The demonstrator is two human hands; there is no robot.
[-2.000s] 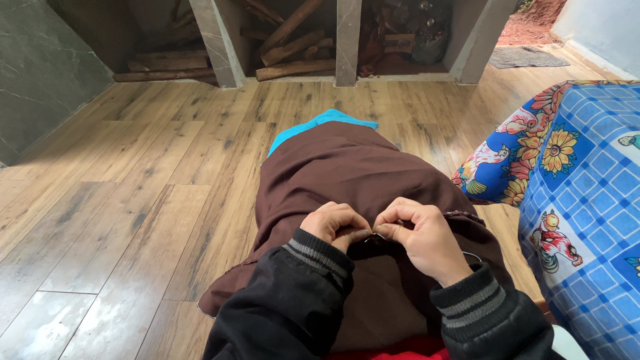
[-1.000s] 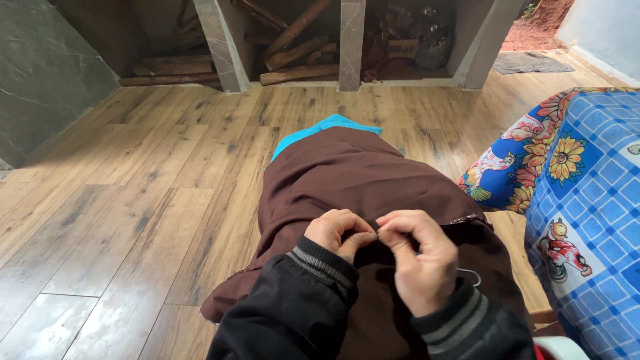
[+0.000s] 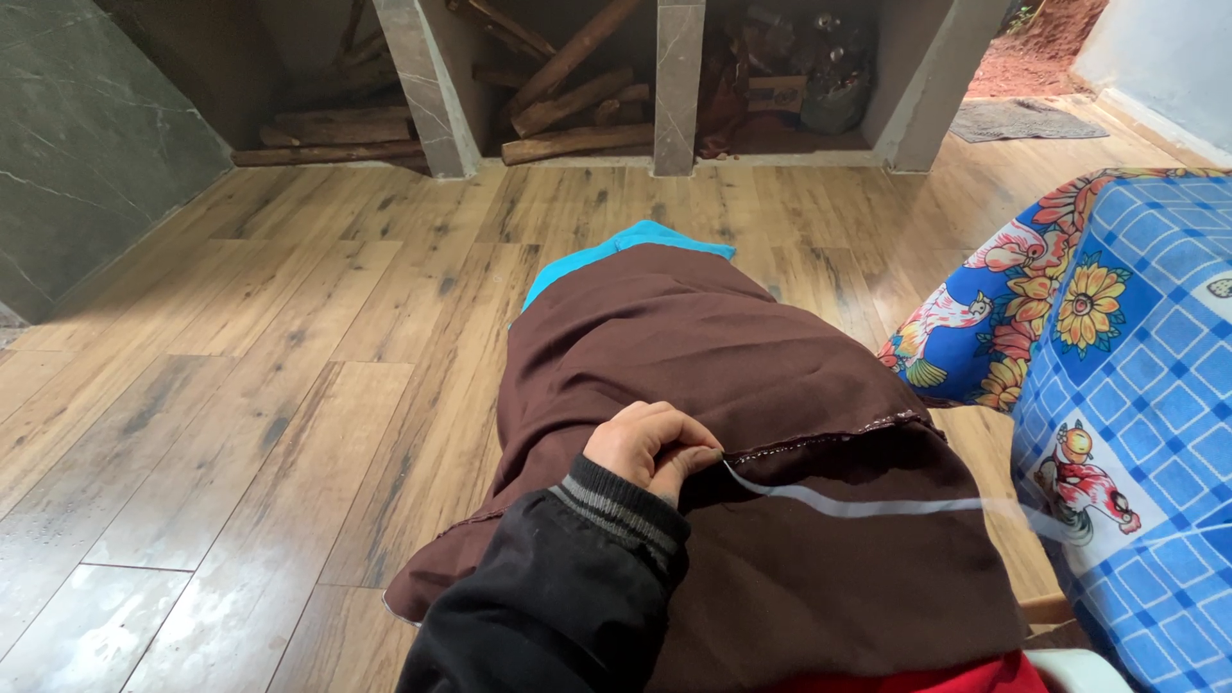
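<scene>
Brown fabric [image 3: 674,337] lies draped over my lap, with bright blue cloth [image 3: 626,246] showing past its far end. My left hand [image 3: 653,449], in a black sleeve with a grey-striped cuff, pinches the fabric's stitched edge [image 3: 828,435] between thumb and fingers. From that pinch a pale thread [image 3: 857,506], blurred by motion, stretches right across the brown fabric toward the checked tablecloth. My right hand is out of the frame. Whether a needle is on the thread cannot be seen. Red cloth [image 3: 924,679] shows at the bottom edge.
On the right stands a table with a blue checked, flower-and-rooster tablecloth [image 3: 1145,337]. Part of a white object [image 3: 1078,669] is below it. Beyond the wooden-plank floor [image 3: 318,318], firewood [image 3: 577,140] fills recesses between grey pillars. A grey mat [image 3: 1025,120] lies near the doorway.
My right hand, at the fabric edge beside my left hand in both earlier frames, has left the view. The pale thread now stretches out to the right. My left hand still pinches the fabric.
</scene>
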